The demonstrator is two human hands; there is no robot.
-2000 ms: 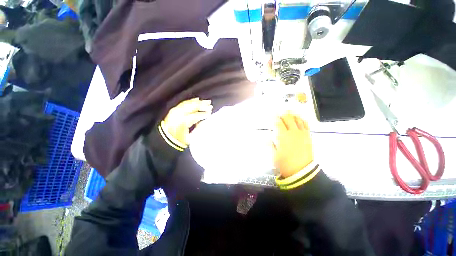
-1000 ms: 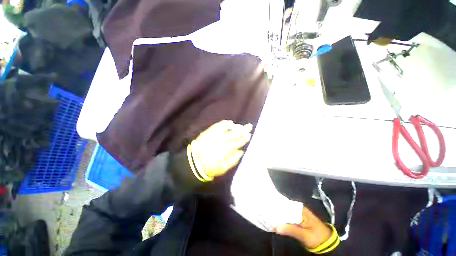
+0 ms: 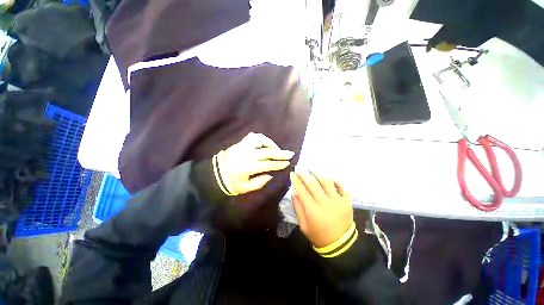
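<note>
A dark maroon garment panel (image 3: 215,107) lies on the table left of the needle area, its right edge running down from the presser foot (image 3: 311,80). My left hand (image 3: 253,164) lies on the panel near that edge, palm down, fingers pointing right. My right hand (image 3: 322,208) is at the table's front edge, fingertips at the panel's edge beside my left fingertips. A small greyish-white piece (image 3: 289,209) shows beside the right hand. Whether the right fingers pinch the cloth is hidden. Glare washes out the needle.
A black phone (image 3: 398,86) lies right of the needle, then a small metal attachment (image 3: 456,71) and red-handled scissors (image 3: 490,170). Black fabric (image 3: 483,24) covers the back right. Blue crates (image 3: 53,173) stand at floor left and right. White strands (image 3: 388,241) hang below the table.
My right hand has come up from below the table edge to beside my left hand. The white piece it held is now mostly out of sight. My left hand has shifted slightly left.
</note>
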